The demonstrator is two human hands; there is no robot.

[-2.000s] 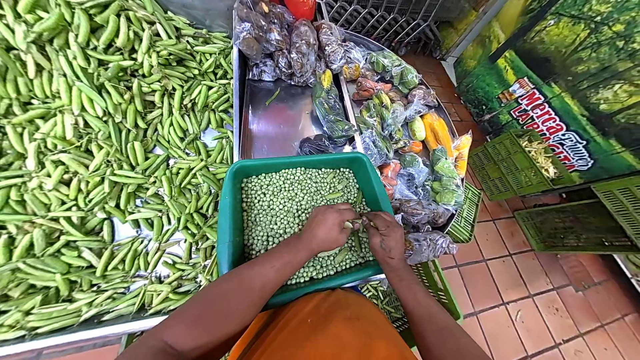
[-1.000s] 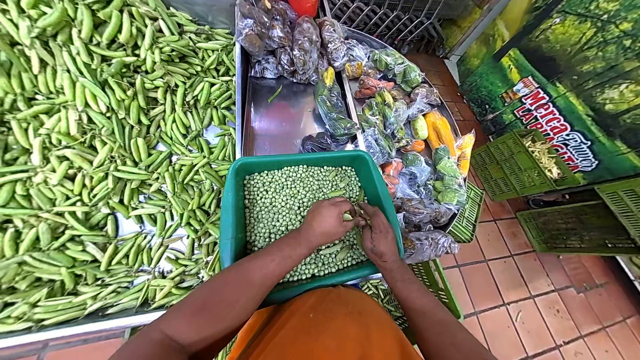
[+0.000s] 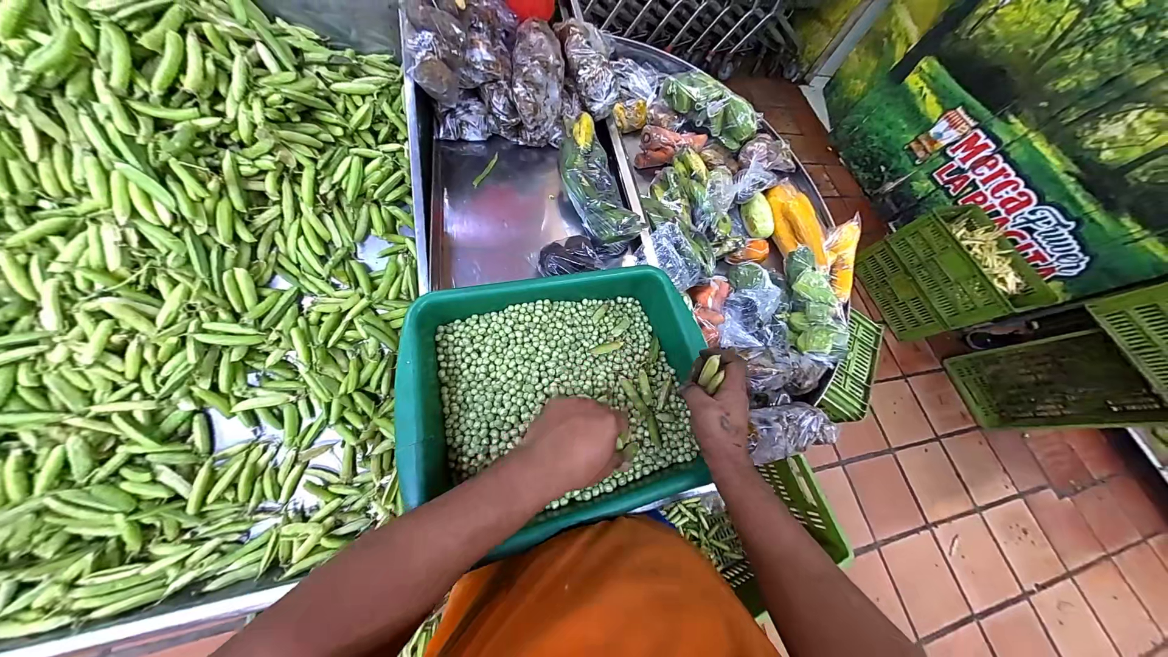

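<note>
A green plastic tub [image 3: 418, 392] full of shelled green peas [image 3: 520, 356] sits in front of my body, with several pea pods [image 3: 644, 397] lying on the peas at its right side. My left hand [image 3: 577, 443] is low over the peas, its fingers curled around a pod partly hidden beneath them. At the tub's right rim, my right hand [image 3: 719, 397] grips pea pods that stick up between thumb and fingers. A large heap of unshelled pea pods [image 3: 210, 274] fills the left side.
Beyond the tub is a metal display tray [image 3: 497, 214] with bagged vegetables [image 3: 730, 210]. A green crate [image 3: 803, 497] holding pods stands below my right forearm. More green crates [image 3: 940, 274] stand at the right on the tiled floor [image 3: 967, 538], by a printed banner [image 3: 1013, 182].
My hands were together over the tub's right part. They are now apart, the left lower over the peas and the right out at the rim with pods in it.
</note>
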